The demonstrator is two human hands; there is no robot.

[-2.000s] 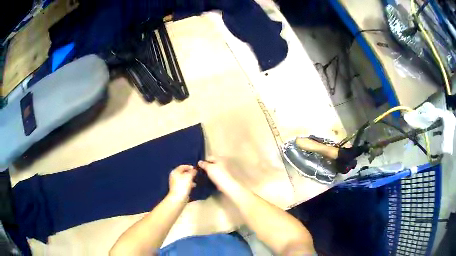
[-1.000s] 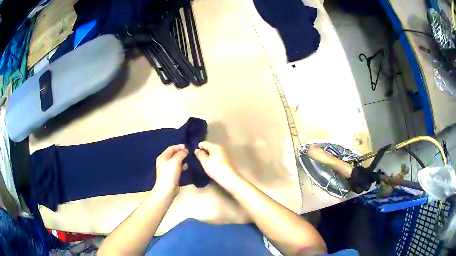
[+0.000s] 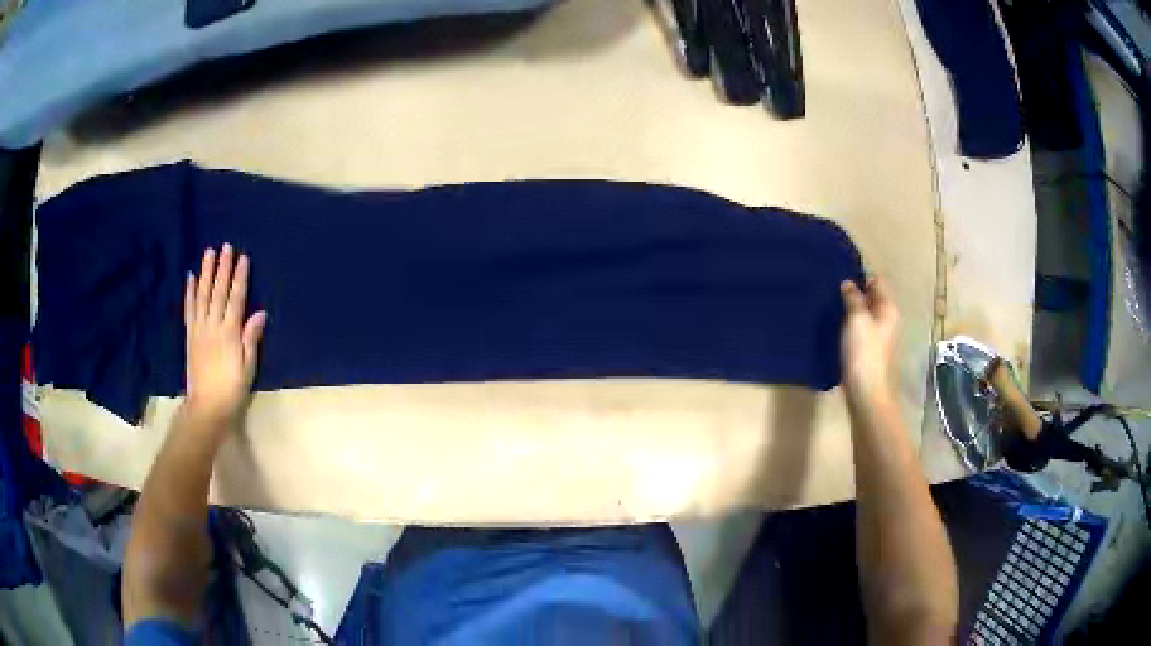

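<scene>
Navy trousers lie flat in a long strip across the beige pressing table, with the wider, layered end at the left. My left hand lies flat on the cloth near that wider end, fingers apart. My right hand pinches the leg hem at the right end; its fingertips are at the cloth edge. The steam iron rests at the table's right edge, a little beyond my right hand.
A grey padded board with a dark phone is at the far left. Black hangers lie at the far side. Navy cloth is at the far right. A blue crate stands below the right edge.
My hands have moved apart, the left to the wide end and the right to the hem. The bunched hem end is now spread out, and the cloth reaches further right.
</scene>
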